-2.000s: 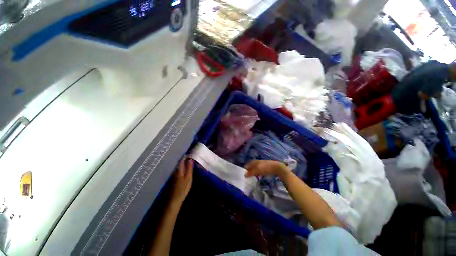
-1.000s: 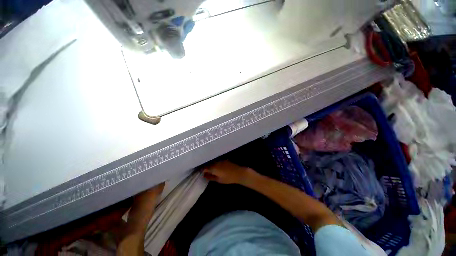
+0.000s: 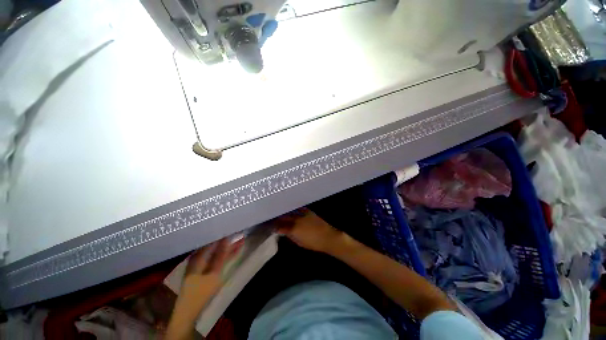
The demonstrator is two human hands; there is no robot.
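Note:
A bundle of long white strips [image 3: 240, 282] lies in the lap, just below the table's front edge. My left hand [image 3: 207, 265] rests on the bundle's left side, fingers over it and slightly blurred. My right hand [image 3: 304, 229] is at the bundle's upper right end, with its fingertips partly hidden at the table edge. The strips' upper ends are partly hidden by the hands and the table edge.
The sewing machine head [image 3: 219, 30] stands over the white table [image 3: 119, 146], with a ruler strip [image 3: 266, 189] along its front. A blue basket [image 3: 548, 265] with pink and blue-grey bundles is at right. A red basket [image 3: 56, 319] is at lower left. Red-handled scissors [image 3: 520, 72] lie at the table's right end.
The view has swung from the blue basket to the table front. Both hands have moved from a white strip over that basket to the lap bundle, and my left hand now lies further over it.

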